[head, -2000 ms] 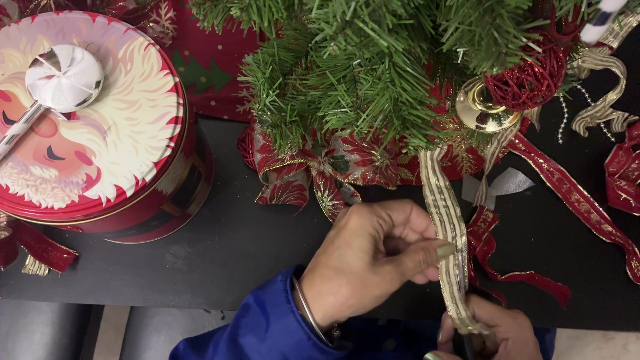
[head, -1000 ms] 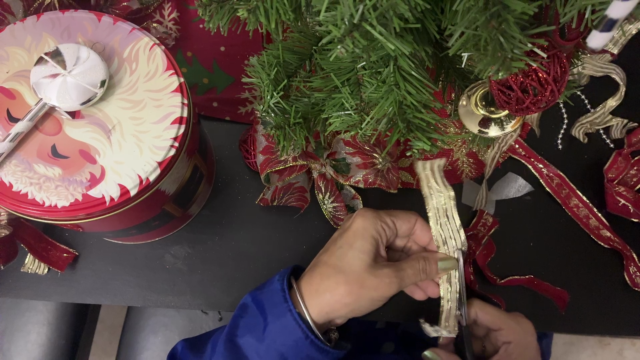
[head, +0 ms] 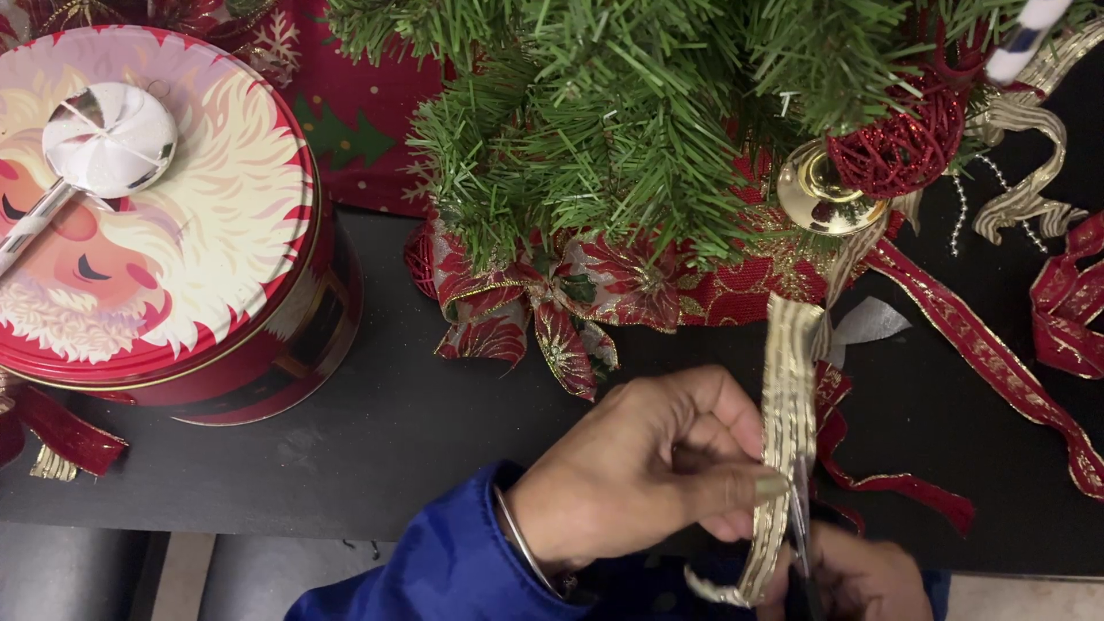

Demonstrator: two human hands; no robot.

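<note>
My left hand [head: 647,466], with a bangle at the wrist and a blue sleeve, pinches a gold-striped ribbon [head: 789,379] between thumb and fingers. The strip stands upright above the grip and its lower end curls below it. My right hand [head: 862,573], low in the view and partly cut off, holds a pair of scissors [head: 800,517]. Their blades lie along the right edge of the ribbon; the handles are mostly hidden by the fingers. Beyond the ribbon's top end are a gold bell [head: 832,194] and a red glittery ball [head: 906,142].
A round Santa tin [head: 319,345] with a peppermint-candy ornament [head: 108,142] on its lid stands at left on the black table [head: 259,483]. Artificial pine branches [head: 604,121] fill the top. A poinsettia-print bow [head: 552,319] lies below them. Red ribbons [head: 975,345] trail at right.
The ribbon's upper end, near the tree's base two seconds ago, now stands apart from it, lower down. The scissor blades show more plainly along its edge. My left hand has barely moved.
</note>
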